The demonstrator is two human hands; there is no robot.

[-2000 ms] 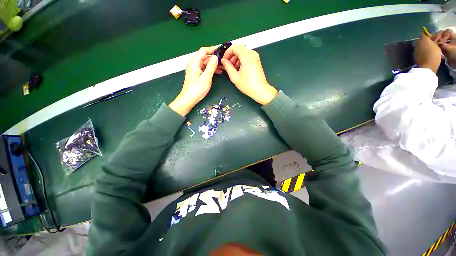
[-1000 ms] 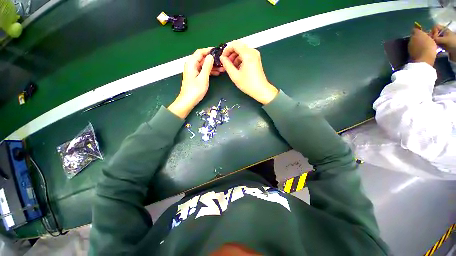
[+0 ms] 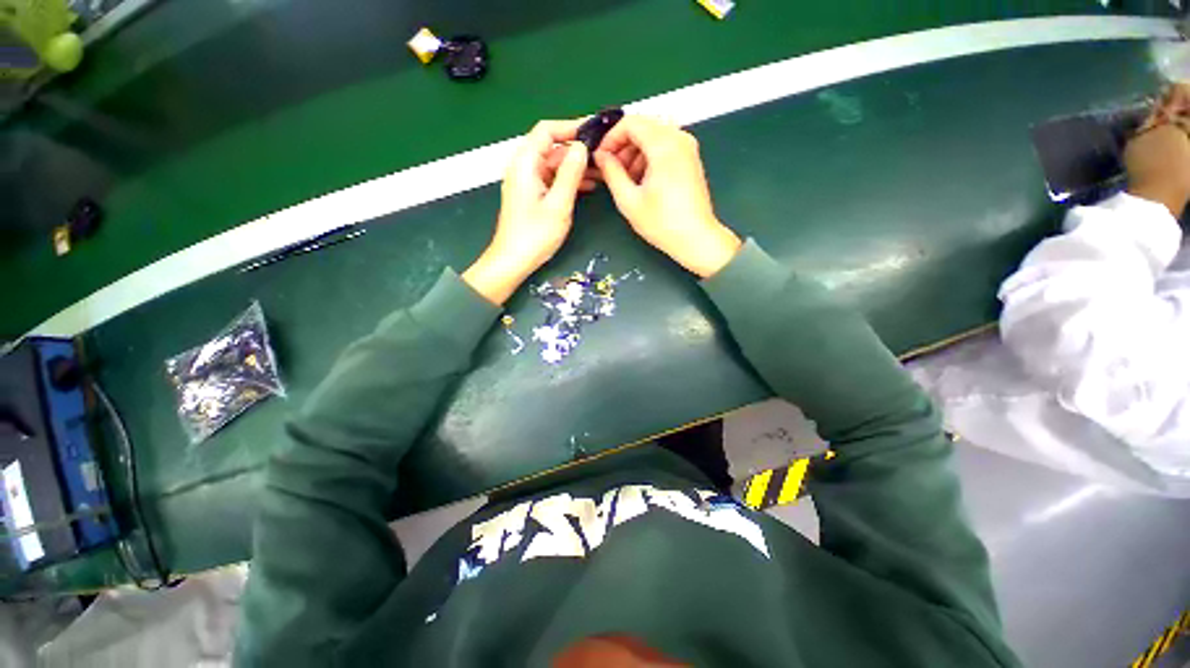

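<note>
A small black unit (image 3: pixel 599 128) is held in the fingertips of both hands, just over the white rail. My left hand (image 3: pixel 539 196) grips its left side with thumb and fingers. My right hand (image 3: pixel 656 183) grips its right side. The fingers cover much of the unit, and any tiny part in them cannot be made out. A loose pile of tiny white, silver and yellowish parts (image 3: pixel 569 313) lies on the green bench below the hands.
A clear bag of small parts (image 3: pixel 226 375) lies left. A thin dark tool (image 3: pixel 303 248) lies along the white rail (image 3: pixel 392 183). A blue box (image 3: pixel 72 450) with a cable stands far left. Black units (image 3: pixel 466 58) with yellow-white tabs sit on the belt. Another person's white sleeve (image 3: pixel 1090 307) is right.
The black unit is turned and tilted differently between my fingertips. The whole view has shifted slightly, so the bench things appear further right. The other person's hands have moved towards the right edge.
</note>
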